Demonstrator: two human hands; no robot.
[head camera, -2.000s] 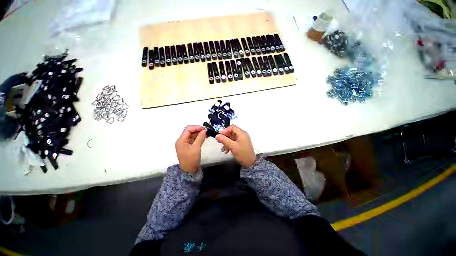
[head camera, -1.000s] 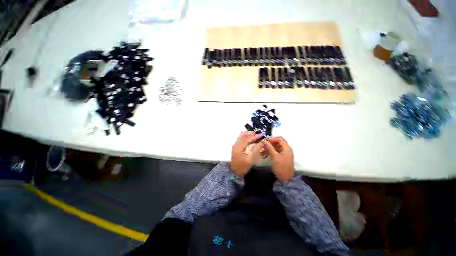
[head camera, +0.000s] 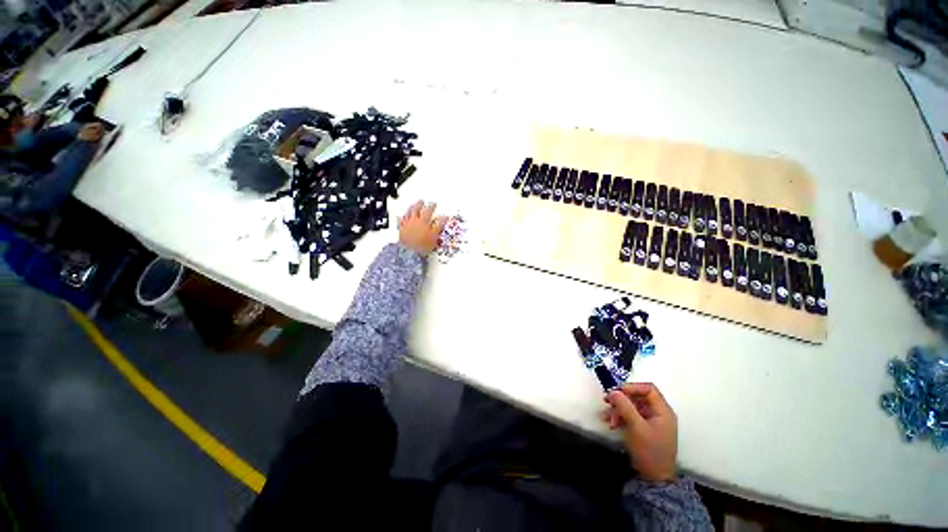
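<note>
My left hand (head camera: 421, 228) is stretched out to the small pile of metal rings (head camera: 452, 238), its fingertips at the pile's left edge; whether it holds a ring is too small to tell. My right hand (head camera: 642, 416) is near the table's front edge, thumb and fingers pinched together at the lower end of the mixed cluster of black tabs and shiny hardware (head camera: 621, 335); what lies between the fingertips is unclear. The loose heap of black strap tabs (head camera: 353, 187) lies left of my left hand. Black tabs (head camera: 665, 200) lie in two rows on the plywood board (head camera: 561, 241).
Blue-silver metal clips (head camera: 920, 395) lie at the right edge, with darker hardware (head camera: 925, 286) and a brown-amber item (head camera: 896, 247) behind. A dark bag with a small carton (head camera: 301, 143) adjoins the heap. Another person's arm (head camera: 57, 151) rests at the far left.
My hands have moved apart. My left hand has gone left to the rings, while my right stays by the cluster. The view has turned left, and another person has come into it.
</note>
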